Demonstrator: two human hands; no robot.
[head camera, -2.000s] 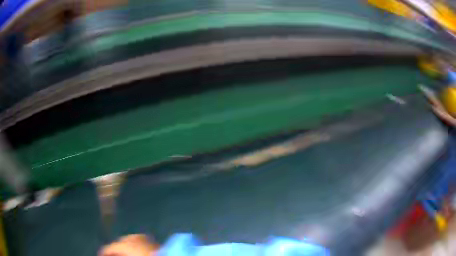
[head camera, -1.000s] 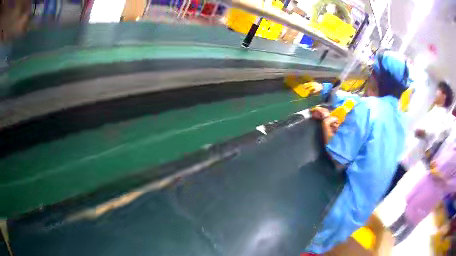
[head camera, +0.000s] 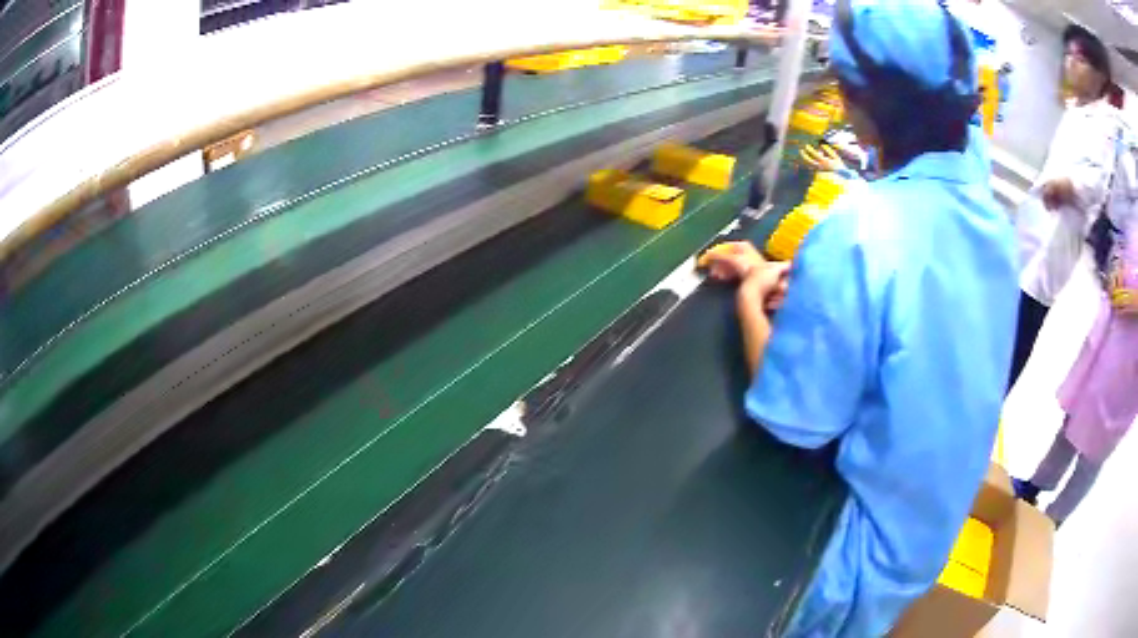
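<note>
Neither of my hands is in the picture. Nearest in front of me lies the worn dark-green bench (head camera: 624, 511), with the green conveyor belt (head camera: 362, 461) alongside it on the left. Two groups of yellow boxes sit on the belt further along, a nearer one (head camera: 635, 198) and a farther one (head camera: 694, 166). More yellow boxes (head camera: 796, 229) stand together on the bench in front of a person in a blue smock and cap (head camera: 899, 312), whose forearms rest at the bench edge.
A white upright post (head camera: 784, 100) stands at the bench edge. An open brown carton (head camera: 1021, 548) with yellow boxes inside is on the right, behind the blue-smocked person. People in white (head camera: 1067, 175) and pink (head camera: 1104, 386) stand further right. A pale rail runs beyond the belt.
The view has turned along the line towards the blue-smocked person, who now appears larger and nearer. Yellow boxes now show on the belt. The hand and blue sleeves seen at the bottom two seconds ago are gone.
</note>
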